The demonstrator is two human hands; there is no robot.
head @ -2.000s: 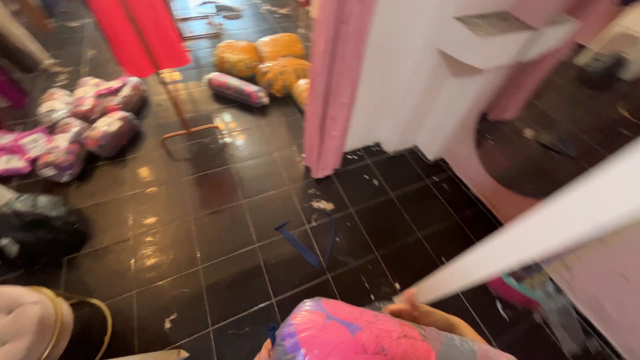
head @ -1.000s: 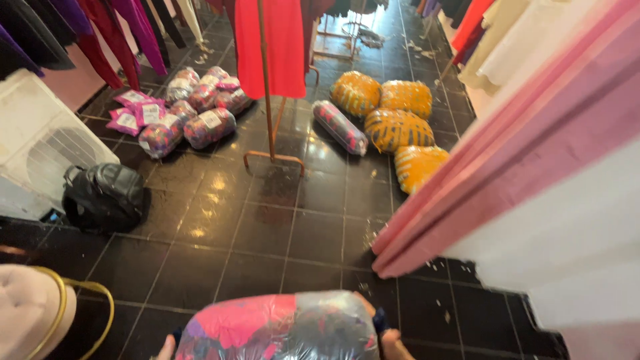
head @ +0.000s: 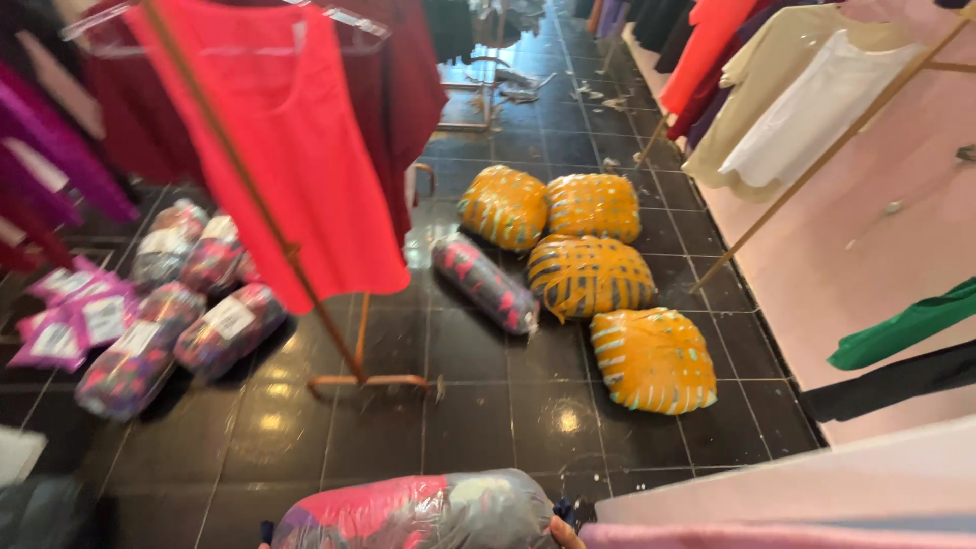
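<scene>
A plastic-wrapped bundle, pink, purple and grey [head: 427, 507], is held between my two hands at the bottom of the head view. My right hand [head: 566, 534] grips its right end; only some fingers show. Of my left hand [head: 264, 545] just a sliver is visible at the left end. Ahead on the dark tiles lies a long grey and pink wrapped roll [head: 486, 284], beside several bundles bound in orange tape [head: 591, 276]. Left of the clothes rack rest several wrapped bundles with white labels [head: 229, 329] and pink plastic packets [head: 76, 313].
A copper-coloured rack [head: 366, 379] with a red sleeveless garment [head: 282, 152] stands ahead at left. Along the pink wall [head: 877, 252] at right hang more clothes. A pale edge and pink fabric [head: 778, 534] are close at lower right. Plastic scraps [head: 522, 85] lie farther back.
The view has swung and moved forward, so the rack and the orange bundles are nearer. Both hands keep hold of the wrapped bundle. The pink curtain has moved from the middle to the lower right.
</scene>
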